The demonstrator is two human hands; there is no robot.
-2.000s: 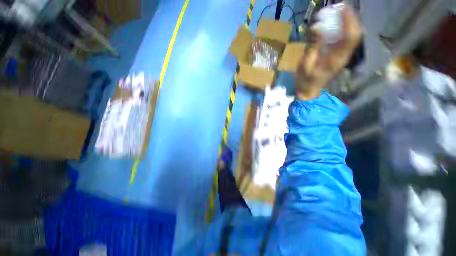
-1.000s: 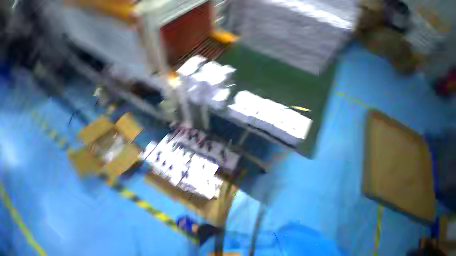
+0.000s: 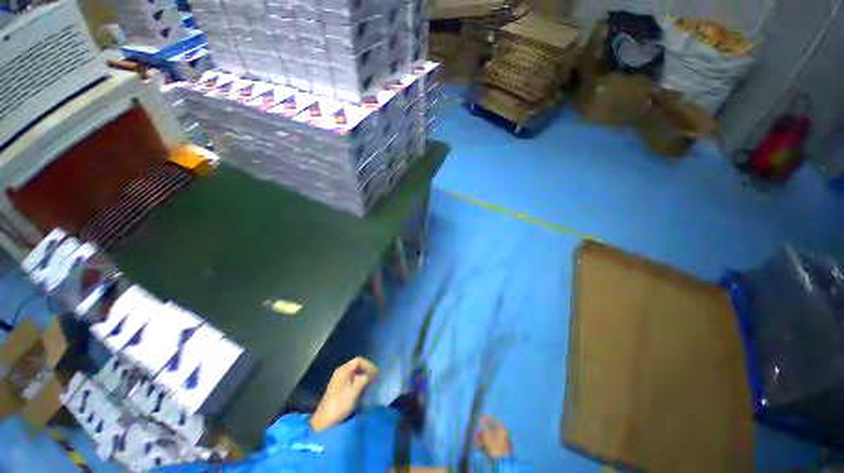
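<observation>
My left hand (image 3: 344,388) is at the bottom centre beside the bench's front edge, fingers loosely curled, with nothing seen in it. My right hand (image 3: 493,436) is lower and to the right over the blue floor, small and blurred, fingers slightly apart, with nothing seen in it. A row of white phone boxes (image 3: 168,344) lies along the near left edge of the green-topped bench (image 3: 250,263). A large block of stacked phone boxes (image 3: 278,152) stands at the bench's far side. Neither hand touches the boxes.
A large shallow cardboard tray (image 3: 659,365) lies on the floor at right, beside a wrapped pallet load (image 3: 796,328). More white boxes (image 3: 125,420) and an open shipping carton (image 3: 28,369) are low at left. Flat cardboard on a trolley (image 3: 529,65) stands behind.
The view has swung right and nearer the bench, showing more of the stacked block and the tray. Both hands have come into view at the bottom. The white object held up earlier is not seen.
</observation>
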